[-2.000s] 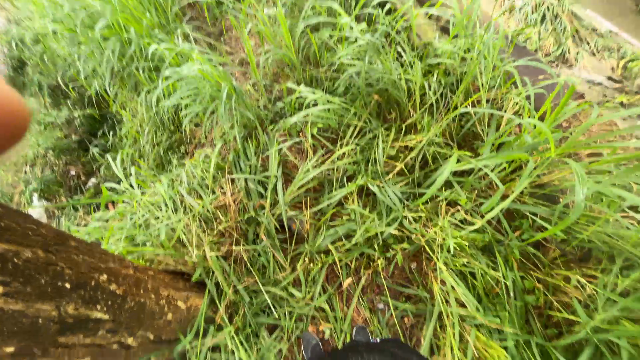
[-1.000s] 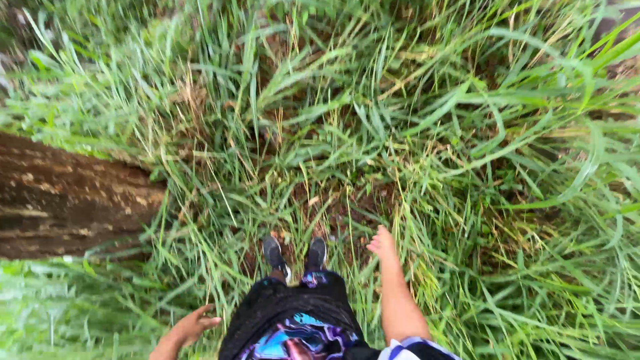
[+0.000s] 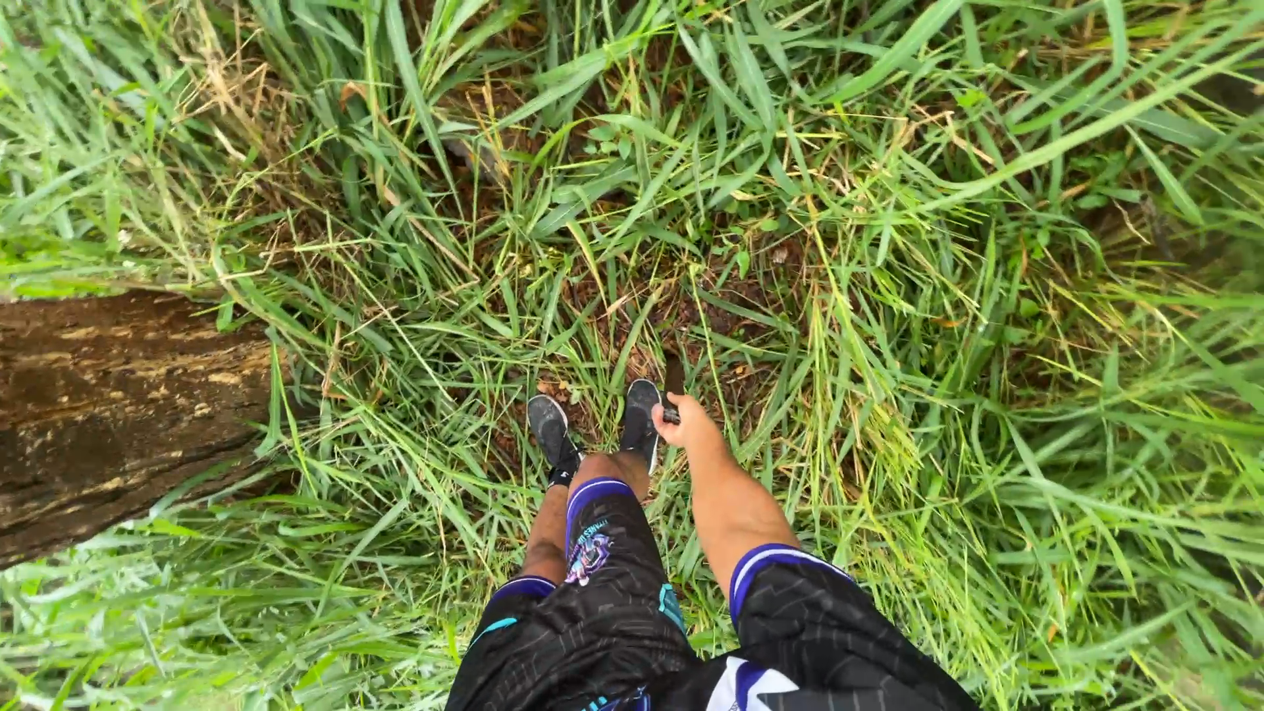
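Note:
My right hand [image 3: 683,423] is closed around the black handle of a dark, narrow tool [image 3: 673,375], which looks like a knife or machete. It points away from me, beside my right shoe [image 3: 641,405], and its far part is hard to make out against the soil. Tall green grass [image 3: 849,326] surrounds the hand and both feet. My left hand is out of view.
A thick brown tree trunk [image 3: 128,415] with rough bark stands at the left. My left shoe [image 3: 549,427] is on the ground among grass blades. Reddish-brown soil and dry litter [image 3: 731,306] show just ahead of my feet.
My left hand, seen at the lower left one second ago, has gone out of view. The dark tool in my right hand is now visible. The view has shifted strongly.

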